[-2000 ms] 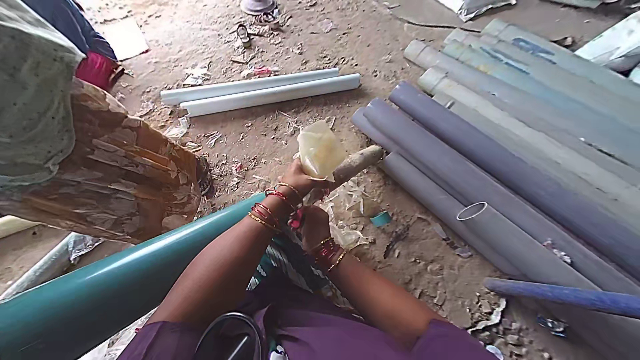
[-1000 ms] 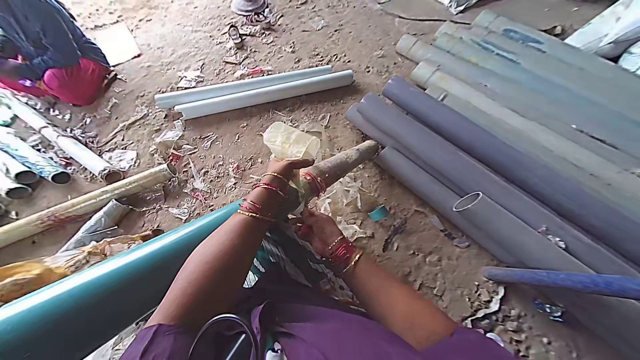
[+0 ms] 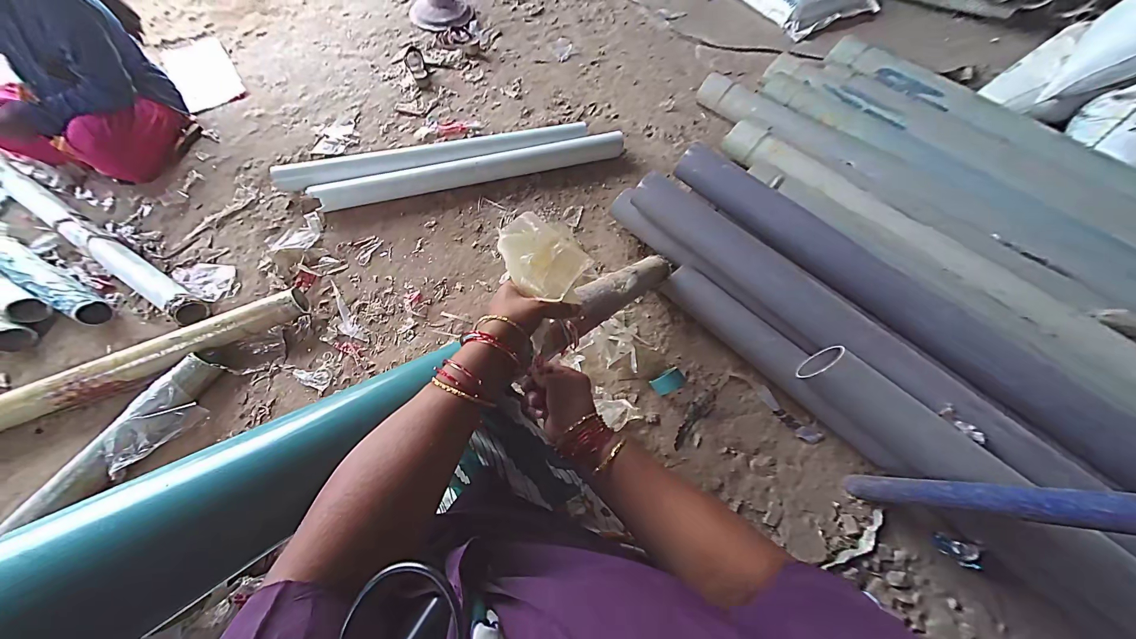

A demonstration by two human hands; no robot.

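Note:
My left hand (image 3: 532, 311) is at the near part of a short, dirt-coated pipe (image 3: 621, 288), with a crumpled, yellowish translucent plastic sheet (image 3: 543, 257) standing up from its fingers. Just below it and to the right, my right hand (image 3: 559, 395) has its fingers curled close to the same end; what they pinch is too small to make out. The far end of the short pipe lies by the grey pipes. A large teal pipe (image 3: 266, 461) runs from the lower left up to my left forearm. Both wrists wear bangles.
Grey pipes (image 3: 799, 293) lie side by side at the right, with a white ring (image 3: 820, 361) and a blue pipe (image 3: 985, 501) on them. Two white pipes (image 3: 461, 173) lie ahead. A cream pipe (image 3: 151, 359) is at the left. A seated person (image 3: 98, 98) is at the upper left.
The person in patterned cloth who stood close at the left two seconds ago is gone from view, showing pipes and a seated person. The plastic sheet has shifted and changed shape at my left hand.

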